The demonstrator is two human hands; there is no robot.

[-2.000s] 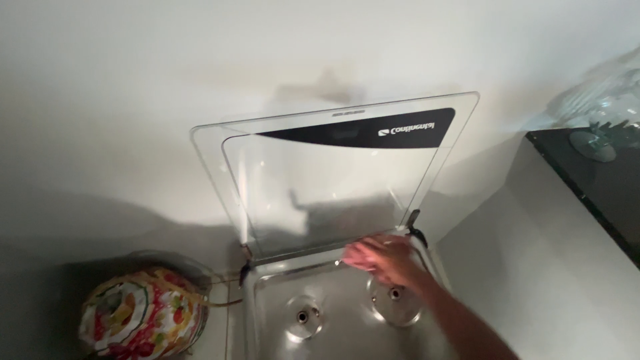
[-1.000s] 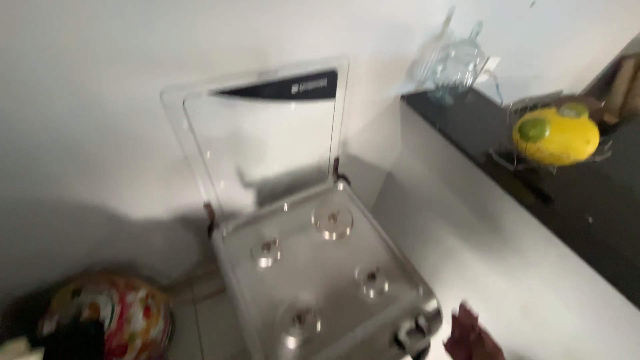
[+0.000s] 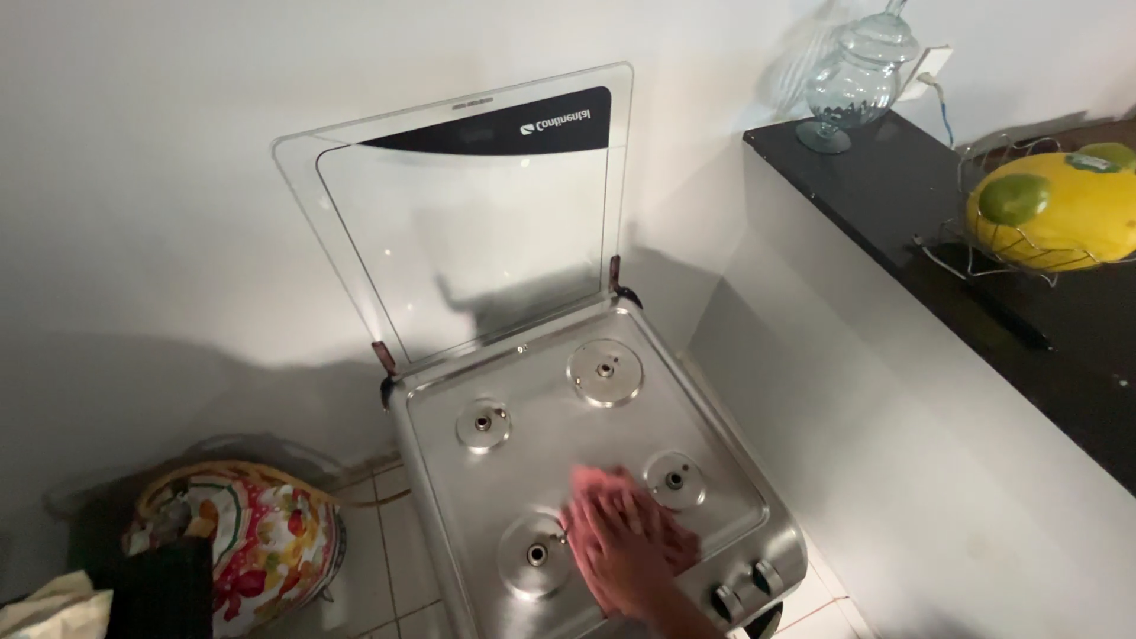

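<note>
My right hand lies over a crumpled pink cloth, pressing it against the steel cooktop of a gas stove. Hand and cloth are between the front left burner base and the front right one, slightly blurred. Two more burner bases, the back left and the back right, are bare, without caps or grates. The glass lid stands raised against the wall. Control knobs are on the front edge, right of my wrist. My left hand is out of view.
A dark countertop at right holds a glass jar with a lid and a wire basket with a yellow melon and green fruit. A basket with a fruit-patterned cloth cover and a black object are at lower left.
Two seconds ago my right hand was at the cooktop's back edge; one second ago it was beyond the front right corner. Now it is on the front part with the cloth. The view has shifted.
</note>
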